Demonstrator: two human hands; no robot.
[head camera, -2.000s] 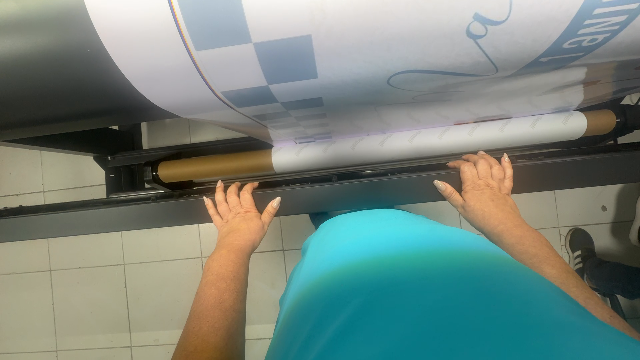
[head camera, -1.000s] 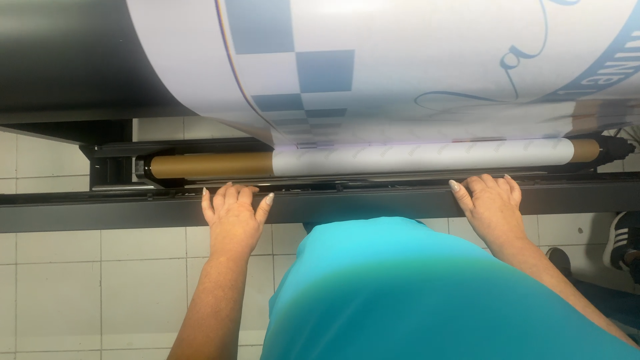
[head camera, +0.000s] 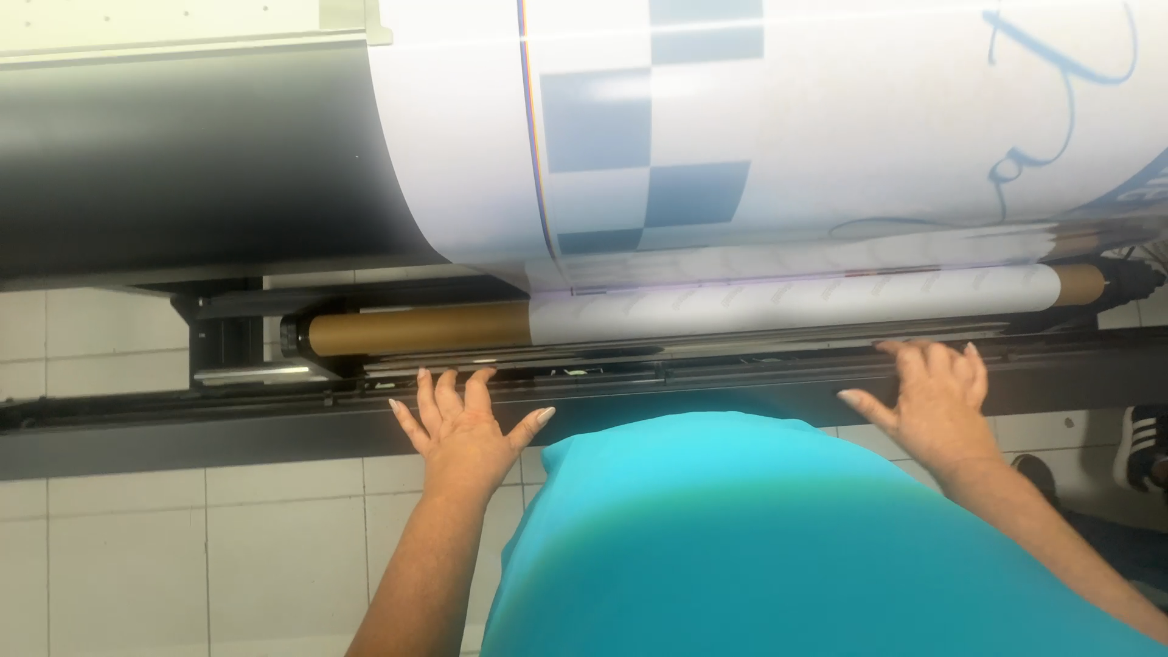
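My left hand (head camera: 464, 429) rests with spread fingers on the dark metal rail (head camera: 301, 436) of a wide-format printer, holding nothing. Farther right, my right hand (head camera: 940, 401) lies on the same rail, its thumb apart from the fingers. Just beyond both hands is the take-up roll (head camera: 785, 306), white media around a brown cardboard core (head camera: 420, 330). A printed sheet (head camera: 712, 119) with blue checks and script curves down toward the roll from above. Neither hand touches the roll.
The printer's smooth dark curved panel (head camera: 182, 164) fills the upper left. A black roll holder (head camera: 1127, 281) stands at the core's right end. Another person's striped shoe (head camera: 1141, 447) is on the tiled floor (head camera: 128, 547) at the right edge.
The view has shifted, with more of the printer's top showing. Both hands have stayed at the rail.
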